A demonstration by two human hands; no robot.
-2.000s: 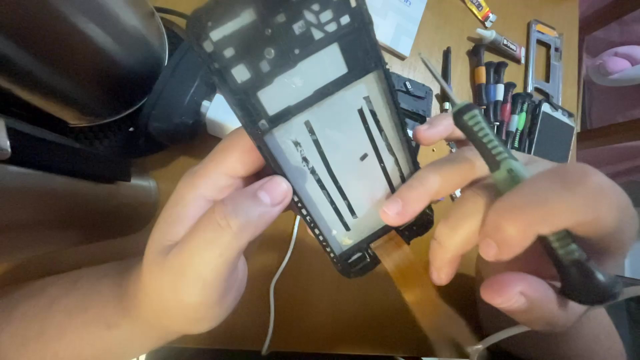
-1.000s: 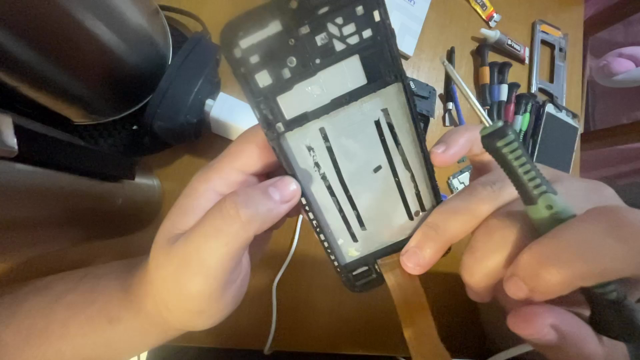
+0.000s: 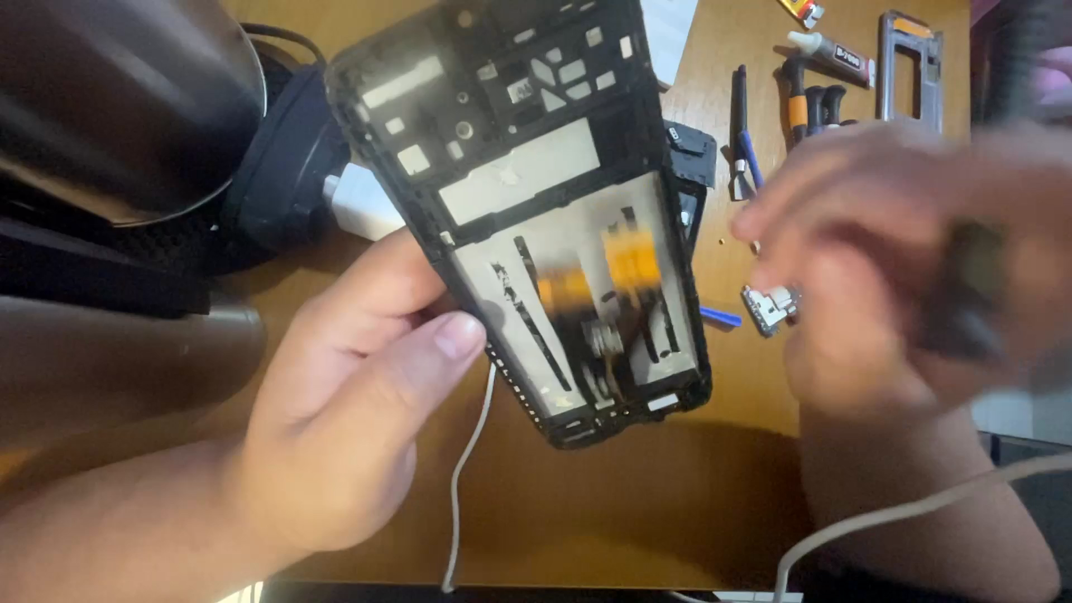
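My left hand (image 3: 360, 377) grips the long edge of a black phone mid-frame (image 3: 553, 193), its thumb on the near face. The frame is tilted, with cutouts above and a pale battery bay below. Blurred orange and dark shapes show across the bay; whether they are a flex cable or a reflection I cannot tell. To the right, my right hand (image 3: 888, 268) is motion-blurred, clear of the frame, its fingers around a hand tool with a dark green and black handle (image 3: 963, 293). The tool's tip is not distinct. A small circuit board (image 3: 769, 308) lies beside that hand.
Behind the frame are a dark phone part (image 3: 693, 151) and a white box (image 3: 364, 201). Blue and black pry tools (image 3: 739, 138), screwdrivers (image 3: 796, 100), a glue tube (image 3: 833, 57) and a metal holder (image 3: 911, 71) lie at the back right. White cables (image 3: 471, 469) cross the table.
My right hand has moved away from the phone frame's lower edge to the right, with the tool. The orange-brown strip that hung below the frame no longer shows there.
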